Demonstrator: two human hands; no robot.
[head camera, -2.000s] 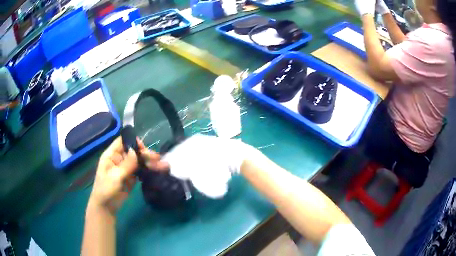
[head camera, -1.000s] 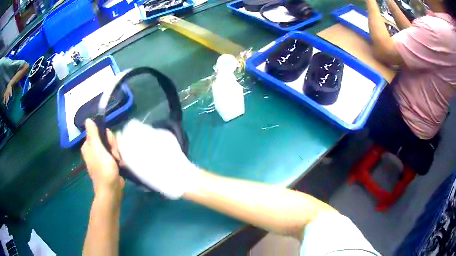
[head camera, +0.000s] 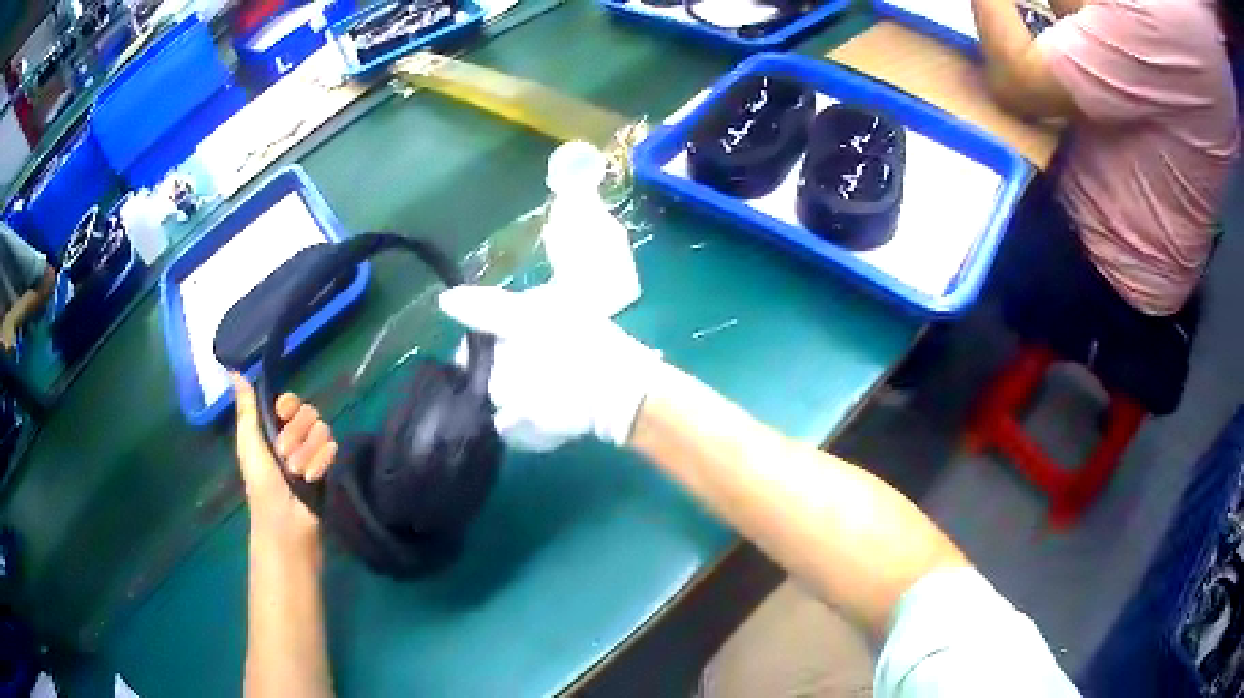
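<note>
Black over-ear headphones (head camera: 430, 457) are held above the green bench edge, cups low and towards me, the thin headband arching up and away. My bare left hand (head camera: 289, 443) is closed around the left side of the band. My right hand (head camera: 546, 368), in a white glove, is at the right side of the band just above the cups, its fingers around it. Whether a cloth is in the glove cannot be told. The cups are slightly blurred.
A blue tray (head camera: 178, 334) with a black oval case (head camera: 253, 311) lies behind at left. A white bottle (head camera: 589, 252) stands beyond my glove. A side tray (head camera: 941, 289) with two black cases is at right. A yellow bar (head camera: 512, 102) crosses the belt. A person in pink sits right.
My gloved hand has moved right, from the left side of the band to its right side. The headphones have turned, so both cups now show low in front. My left hand still holds the band.
</note>
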